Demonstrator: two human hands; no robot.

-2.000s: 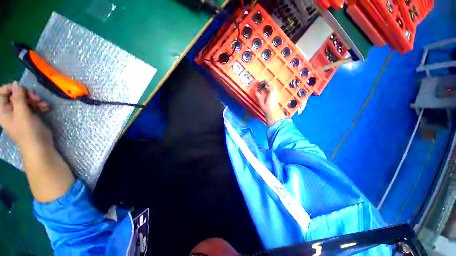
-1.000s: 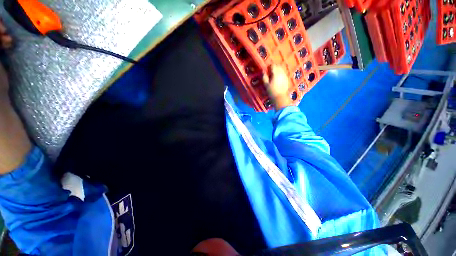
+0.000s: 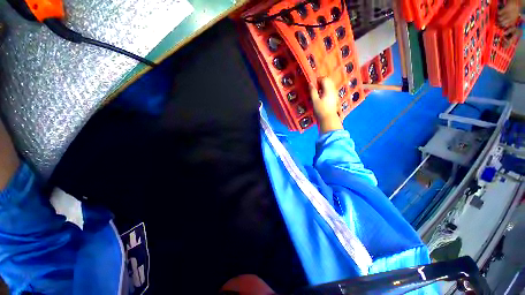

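Observation:
My right hand is at the near edge of the upper orange-red parts tray, its thumb and fingers closed on the edge. This tray holds rows of small round black parts and sits askew over another tray, whose outer row of parts shows. A black cable crosses the tray's top. My left hand is out of the picture; only its forearm shows at the left edge. The orange-and-black handheld tool lies on the bubble-wrap mat, cut off at the top.
The tool's cord runs over the bench edge. More stacked red trays stand at the upper right, beside a green-faced board. Another person's hand is at the far upper right. A grey-white metal frame stands right.
My left hand has left the picture at the left. My right hand has moved from over the tray's parts to its edge. The upper tray has shifted and tilted, uncovering parts below. The view has swung right.

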